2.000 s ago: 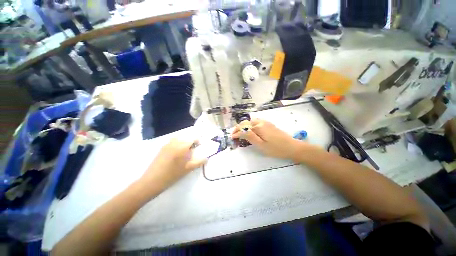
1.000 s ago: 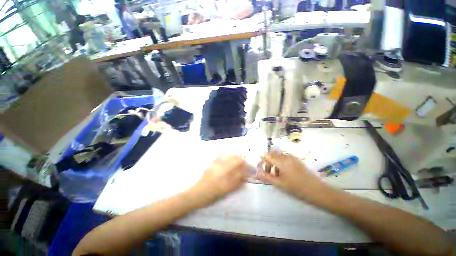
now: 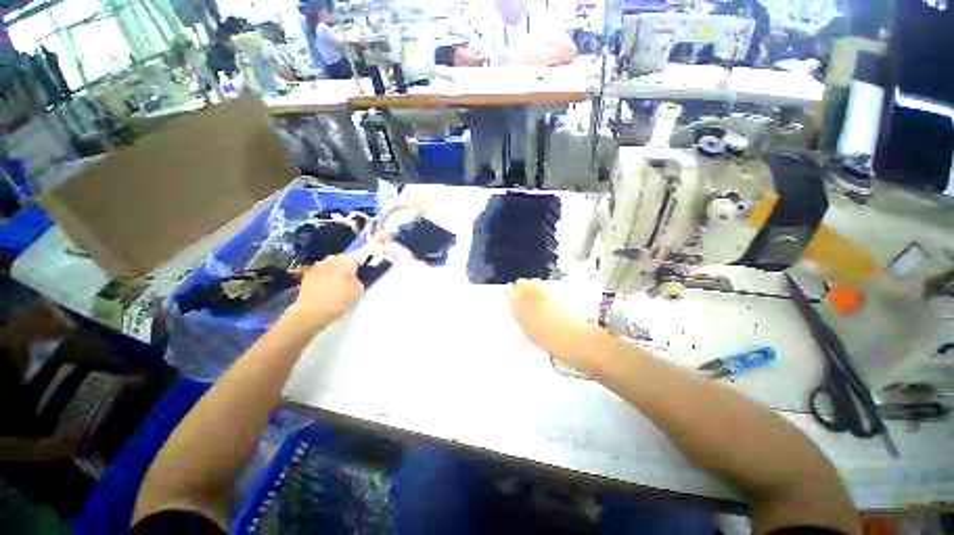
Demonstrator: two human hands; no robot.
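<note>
My left hand [image 3: 333, 289] is at the right edge of the blue bin, over the loose dark strips [image 3: 373, 273]; whether it grips one cannot be told. My right hand [image 3: 536, 311] is at the front edge of the stacked dark pieces [image 3: 516, 238], left of the sewing machine head [image 3: 654, 214]; its fingertips are small and blurred, and what they hold cannot be told. A dark bundle with a pale tie [image 3: 423, 238] lies left of the stack.
The blue bin [image 3: 194, 350] with clear plastic and dark pieces is at the left, a cardboard flap [image 3: 173, 188] behind it. Blue snips [image 3: 745, 362], black shears [image 3: 834, 366] and an orange object [image 3: 845, 299] lie right. A blue basket [image 3: 274, 483] is below the table. People are behind.
My hands have parted from beside the needle: the left moved left to the loose strips, the right to the stack's front edge. The view has shifted, showing more of the left side.
</note>
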